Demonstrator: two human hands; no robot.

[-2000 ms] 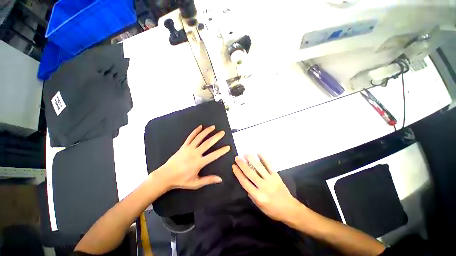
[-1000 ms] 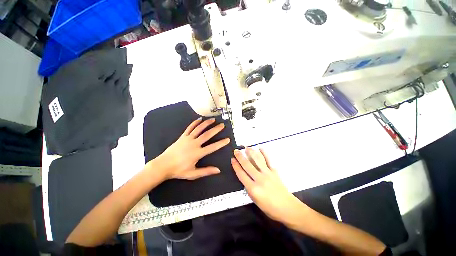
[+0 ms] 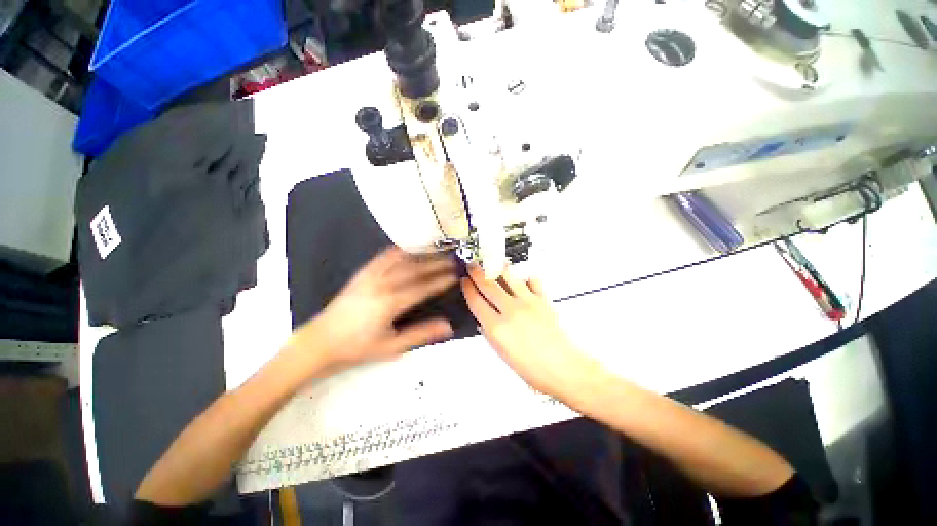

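Note:
The black fabric panel [image 3: 334, 241] lies flat on the machine table, its upper right part beside and under the sewing machine head. My left hand [image 3: 390, 308] lies over the panel with fingers spread, slightly blurred. My right hand [image 3: 524, 334] is at the panel's right edge, fingertips close to the presser foot and needle [image 3: 464, 251]; whether it grips the edge cannot be told. The needle tip and the fabric under it are hidden by the fingers and foot.
A labelled dark pile [image 3: 170, 216] and plain panels [image 3: 159, 401] lie at left, blue bins [image 3: 185, 46] behind. The white machine [image 3: 616, 123] spans the right. A purple-handled screwdriver [image 3: 707, 220] and red-black snips [image 3: 817, 288] lie under its arm. Dark finished pieces [image 3: 786, 421] are lower right.
The panel has moved away from me, up past the needle, baring the table's ruler edge. Both hands have moved forward with it, and my right fingertips are now near the foot.

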